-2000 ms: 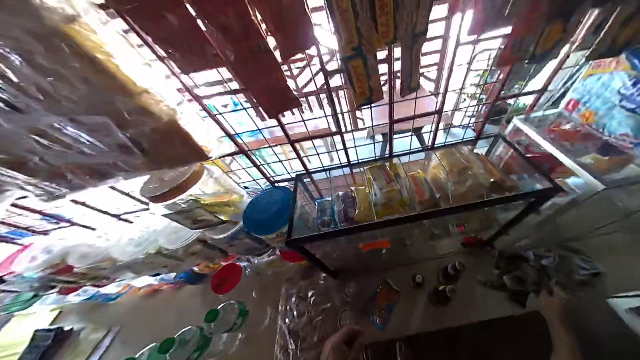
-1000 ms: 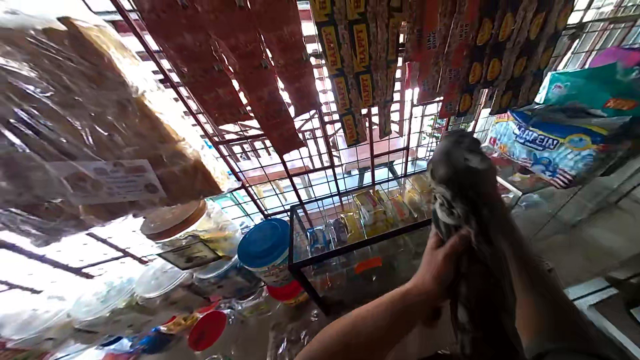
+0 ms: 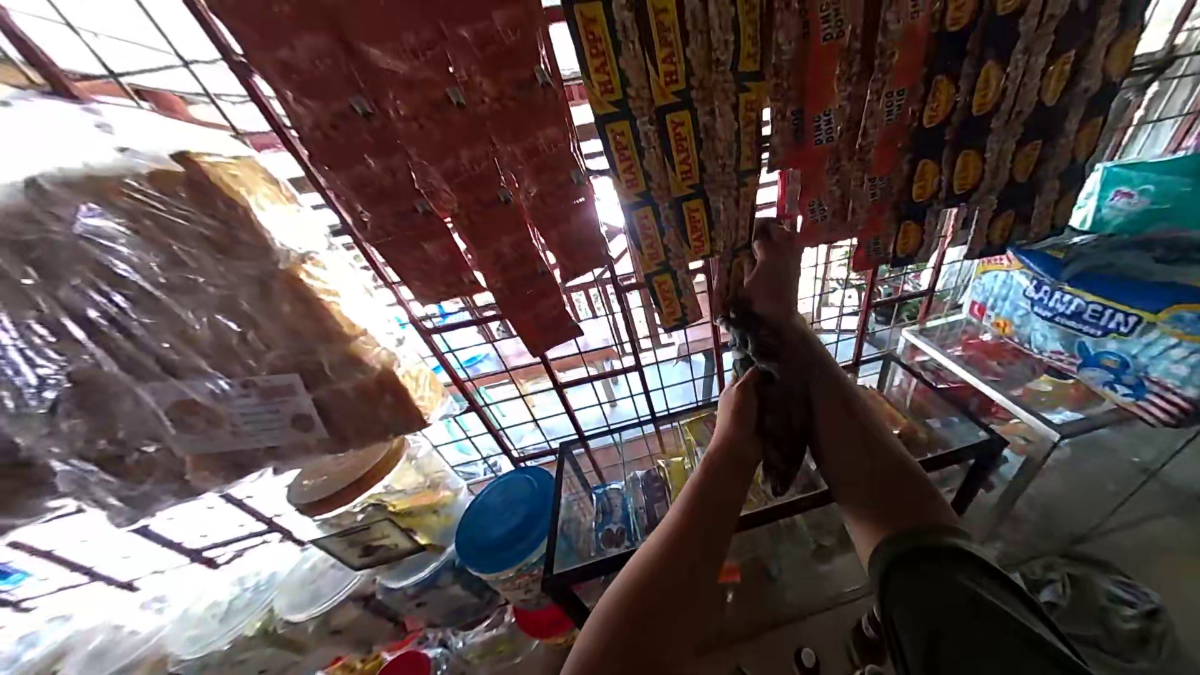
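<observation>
Both of my arms reach up toward the strips of snack packets hanging on the wire grille. My right hand (image 3: 776, 272) is raised at the lower edge of the hanging strips, beside the yellow-and-black packets (image 3: 680, 150); its fingers are dark and what they touch is hard to make out. Just below it, my left hand (image 3: 741, 408) is closed on a dark, crumpled bundle (image 3: 783, 427), perhaps cloth or plastic, which hangs down between my forearms. Red packet strips (image 3: 487, 178) hang to the left, and more red and black strips (image 3: 947, 141) to the right.
A glass display case (image 3: 778, 511) holding small packets stands below my arms. Left of it are a blue-lidded tub (image 3: 506, 525) and several plastic jars. A large clear bag of brown goods (image 3: 187, 337) hangs at the left. A diaper pack (image 3: 1087, 319) rests on another glass case (image 3: 994, 375) at right.
Two seconds ago my hands were low, near the counter. Then they rose with the dark bundle. Since one second ago, my right hand has reached higher, up to the hanging strips.
</observation>
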